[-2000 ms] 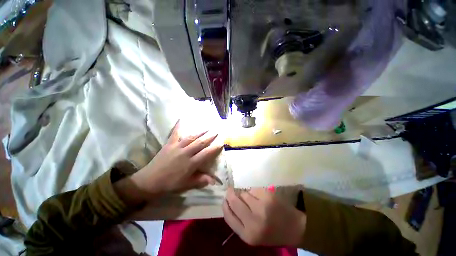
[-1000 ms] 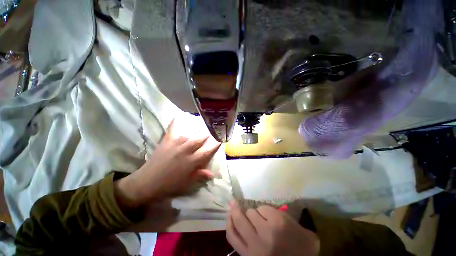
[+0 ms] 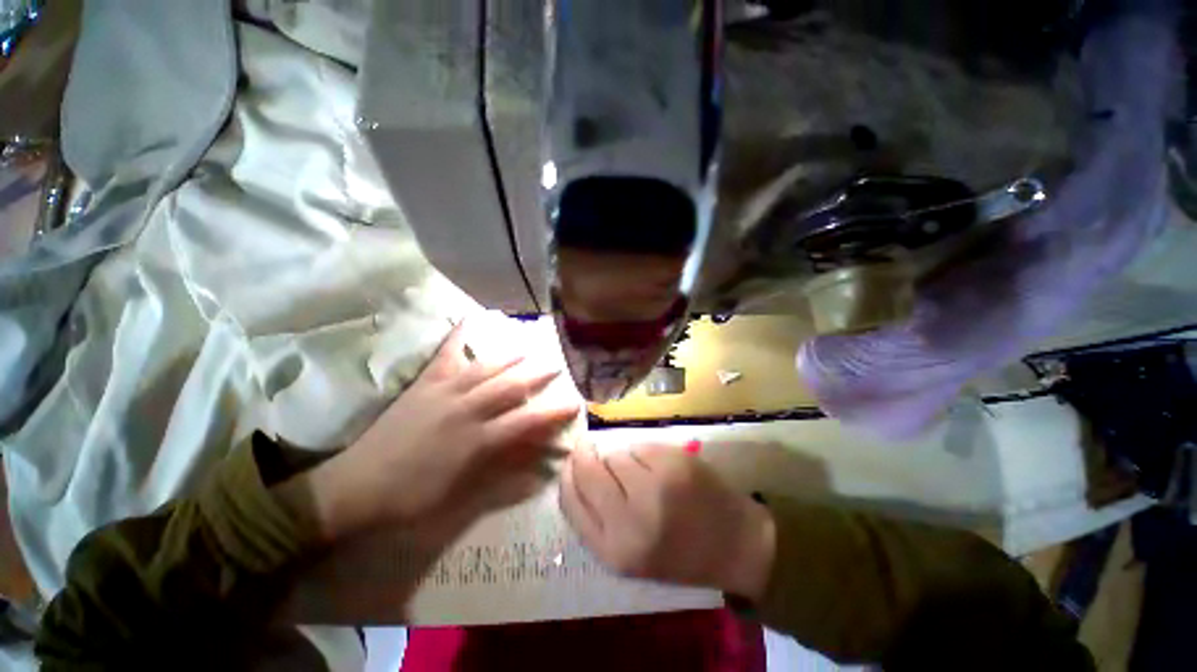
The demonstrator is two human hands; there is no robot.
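Note:
The pale cream-grey garment [image 3: 282, 295] is heaped left of the needle area, with an edge running to the bright glare under the sewing machine head [image 3: 446, 158]. My left hand [image 3: 446, 427] lies palm down on the cloth, fingers spread towards the glare. My right hand [image 3: 663, 505] is just right of it, below the machine bed, with fingertips closed together on the garment's edge. The needle and presser foot are hidden behind the shiny machine part. The cloth between the two hands is mostly covered by fingers.
A lilac ribbed bundle [image 3: 971, 328] hangs on the machine head at the right. A white scrap [image 3: 729, 377] lies on the yellowish bed [image 3: 768, 387]. Ruler marks [image 3: 492, 565] run along the table's front edge. A dark box [image 3: 1129, 407] is at the right. Red cloth [image 3: 578, 646] covers the lap.
My right hand has moved up and closer to my left hand and the machine bed. The cloth edge between the hands has moved up, and the ruler marks now show below them. The camera view has shifted.

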